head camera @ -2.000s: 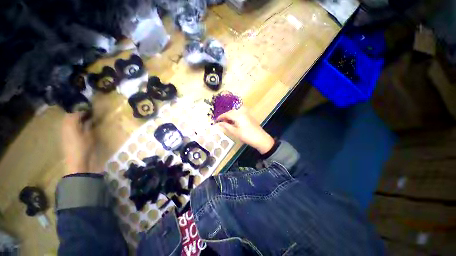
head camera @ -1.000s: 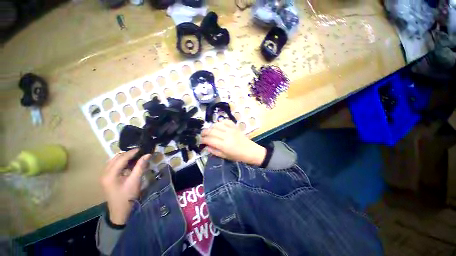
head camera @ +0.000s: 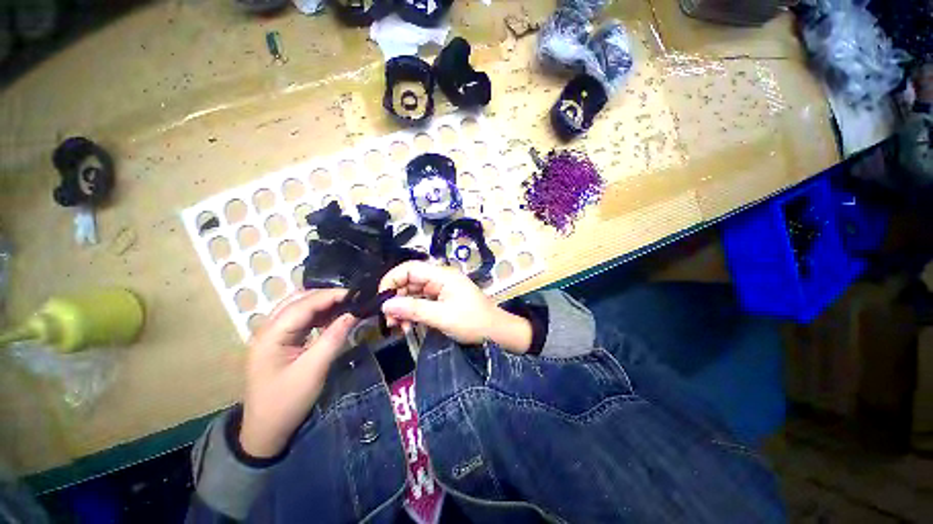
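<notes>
My left hand (head camera: 292, 358) and my right hand (head camera: 440, 302) are close together at the near edge of the white perforated tray (head camera: 266, 230). Both hold a small dark part (head camera: 366, 304) between their fingertips; its exact shape is hard to tell. Black inserts (head camera: 348, 246) lie heaped on the tray just behind my hands. Two black housings, one upright near the tray's middle (head camera: 434, 188) and one by my right hand (head camera: 463, 249), sit on the tray with pale rings inside. A pile of small purple parts (head camera: 563, 189) lies right of the tray.
A yellow squeeze bottle (head camera: 92, 319) lies at left on crumpled clear film (head camera: 72, 374). More black housings stand behind the tray (head camera: 409, 90), at far left (head camera: 84, 172) and near wrapped parts (head camera: 588, 46). A blue bin (head camera: 783, 251) is below the green bench edge (head camera: 614, 271).
My left hand has left the far-left area and come to the tray. My right hand has left the purple pile. Both now meet at a small dark part. The view has shifted.
</notes>
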